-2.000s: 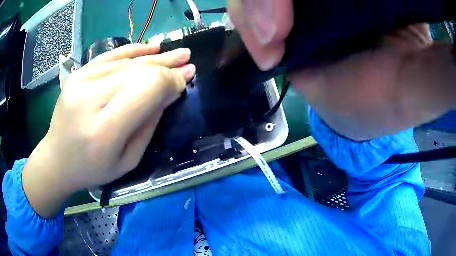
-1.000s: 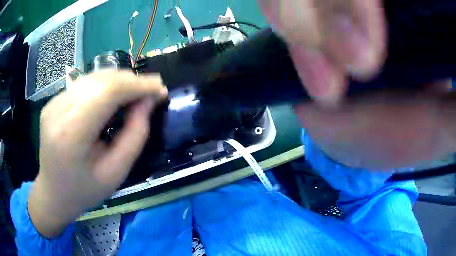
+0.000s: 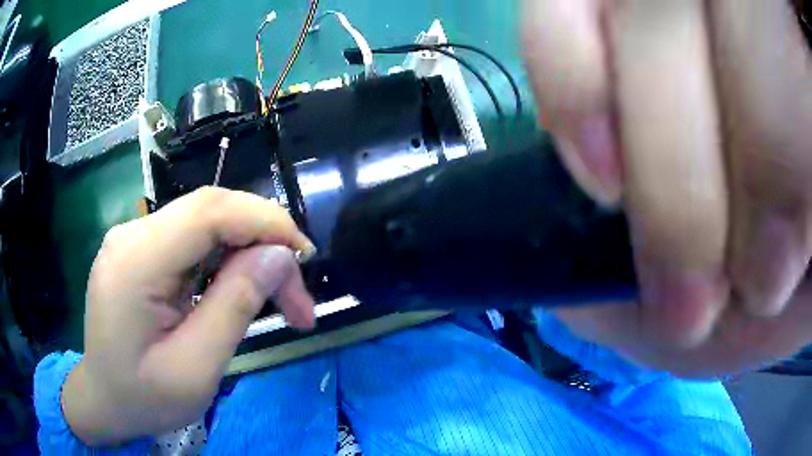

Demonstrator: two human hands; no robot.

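My right hand [image 3: 686, 187], large and partly cut off at the right edge, is closed around the thick black electric screwdriver [image 3: 481, 232]. The screwdriver lies across the view, its front end near my left fingertips; its tip is not clearly visible. My left hand [image 3: 191, 303] pinches a tiny silvery piece, seemingly a screw [image 3: 300, 256], between thumb and forefinger above the module. The glossy black module [image 3: 347, 134] sits in the white housing [image 3: 463, 111]. Its lower right is hidden behind the screwdriver. The round black lens barrel [image 3: 218, 102] is at its upper left.
A grey screw bin [image 3: 107, 89] full of tiny screws is at the upper left. Thin coloured lead wires [image 3: 292, 58], a white flat cable [image 3: 356, 37] and a thin black cable [image 3: 481, 62] extend beyond the housing's upper edge. Dark items stand at the left edge.
My left hand has lifted off the module, and its fingertips now pinch a tiny piece. The screwdriver has come down and left across the module, with my right hand lower and larger in view.
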